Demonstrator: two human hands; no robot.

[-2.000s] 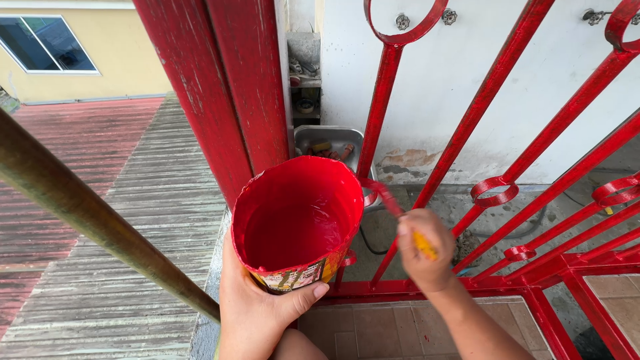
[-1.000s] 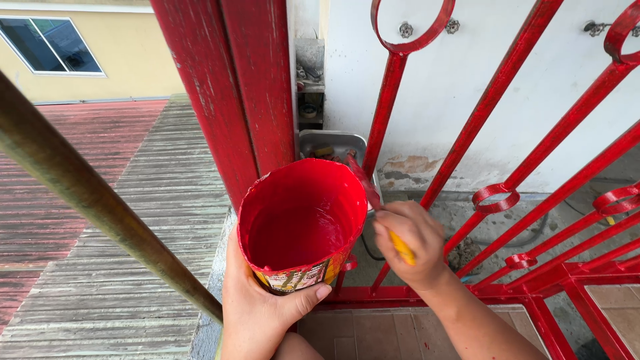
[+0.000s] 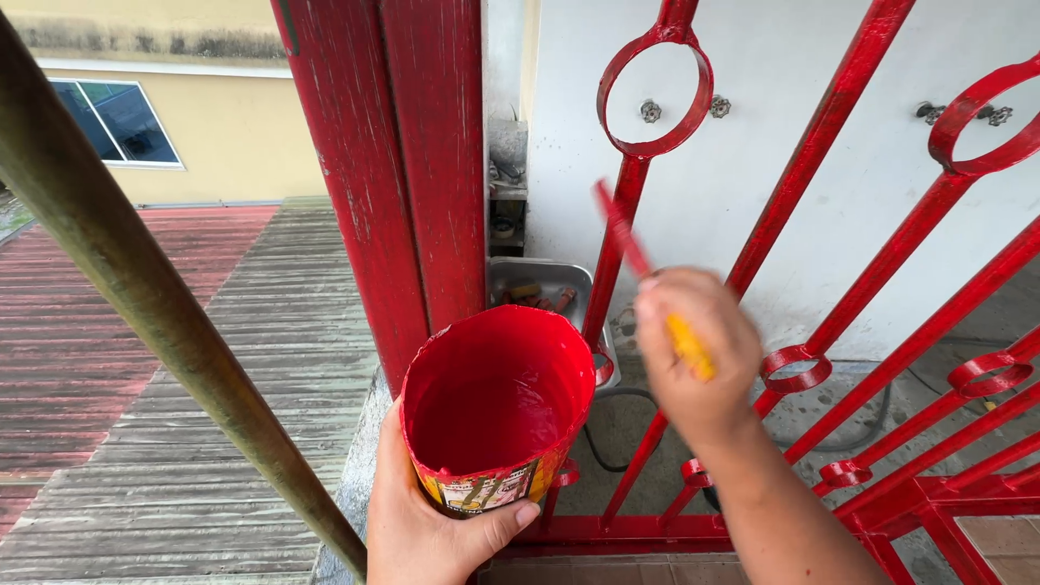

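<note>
My left hand [image 3: 443, 520] holds a can of red paint [image 3: 497, 398] from below and the left, thumb across its labelled side. Wet red paint lies inside, and red coats the can's rim. My right hand [image 3: 699, 349], a little right of the can, grips a paintbrush [image 3: 621, 227] by its yellow handle. The brush points up and left, its red bristle end at an upright bar [image 3: 619, 244] of a red metal railing; blur hides whether they touch. Above that spot the bar meets a metal ring [image 3: 601, 93], painted red.
A thick red post [image 3: 406, 162] rises behind the can. A bare, brownish pole [image 3: 179, 317] slants across the left, above a corrugated roof [image 3: 244, 406]. Beyond the railing are a white wall [image 3: 756, 195] with valve handles and a steel sink [image 3: 581, 280] holding several objects.
My right hand and the brush have moved up from beside the can's rim to higher along the railing bar. My left hand still holds the can.
</note>
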